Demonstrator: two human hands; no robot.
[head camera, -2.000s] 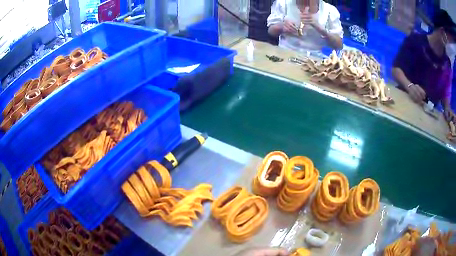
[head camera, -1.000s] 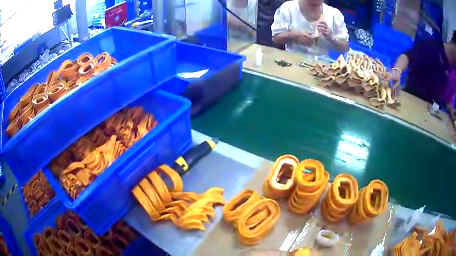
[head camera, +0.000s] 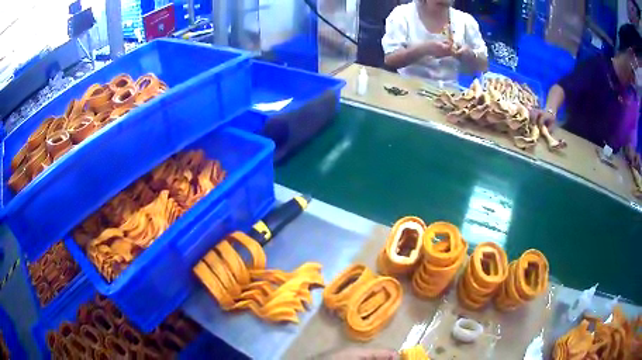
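Note:
A sliver of a hand, by its place my left hand (head camera: 362, 354), shows at the bottom edge, cut off. Its fingertip is beside a small piece of orange strip (head camera: 415, 352), also cut off; the grip is hidden. My right hand is out of the picture. A white ring-like pot (head camera: 467, 330) sits on the tan board (head camera: 310, 344) just above the orange piece. Stacked orange oval loops (head camera: 373, 308) stand behind and left of the pot, with several taller stacks (head camera: 482, 275) farther back.
Wavy orange strips (head camera: 264, 281) lie at left by a black and yellow handle (head camera: 285, 218). Blue crates (head camera: 225, 204) stand far left. More strips (head camera: 598, 341) and white bottles (head camera: 581, 301) are at right. Two people sit across the green belt (head camera: 394, 169).
The camera view has shifted slightly. My left hand and the orange piece stay at the bottom edge. Across the belt, the person at right has reached toward the pale heap.

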